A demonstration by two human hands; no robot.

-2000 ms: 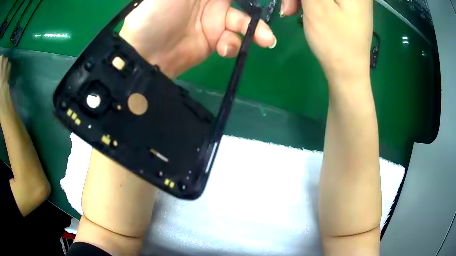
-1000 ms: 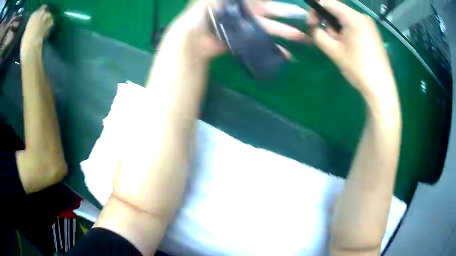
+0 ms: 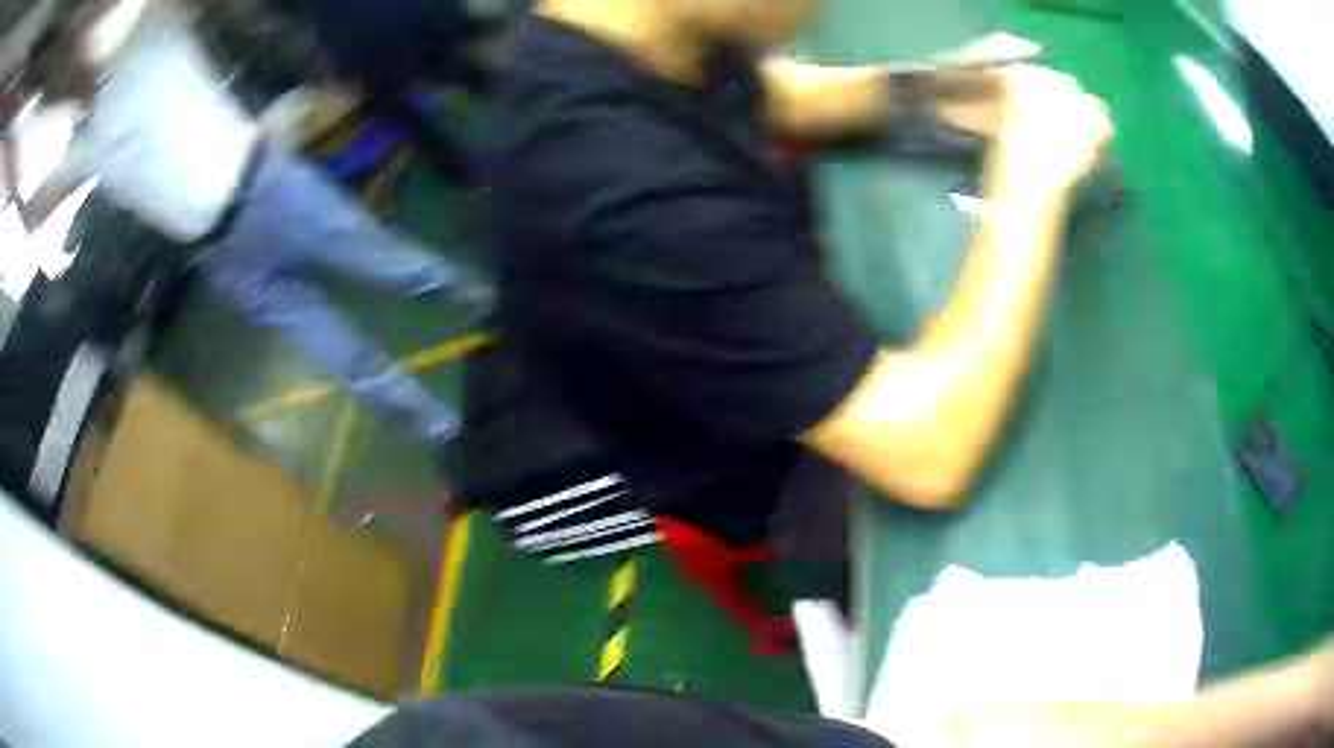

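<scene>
Neither of my hands is in the picture. A blurred bare forearm of mine, seemingly the left, crosses the lower right corner, and its hand is cut off by the right edge. It lies over the white cloth (image 3: 1046, 621) on the green bench mat (image 3: 1053, 482). A small dark part (image 3: 1270, 462), possibly a phone frame piece, lies on the glossy green surface at the right. The phone frame and the dark tool are out of view.
A seated worker in black (image 3: 658, 263) is close on the left, hands over the bench around a blurred dark object. Another person in jeans (image 3: 315, 278) stands farther left. A brown box or panel (image 3: 220, 533) and a red stool (image 3: 724, 577) are below.
The view has swung left to the neighbouring worker and the floor. My hands, the phone frame and the dark tool have left the picture.
</scene>
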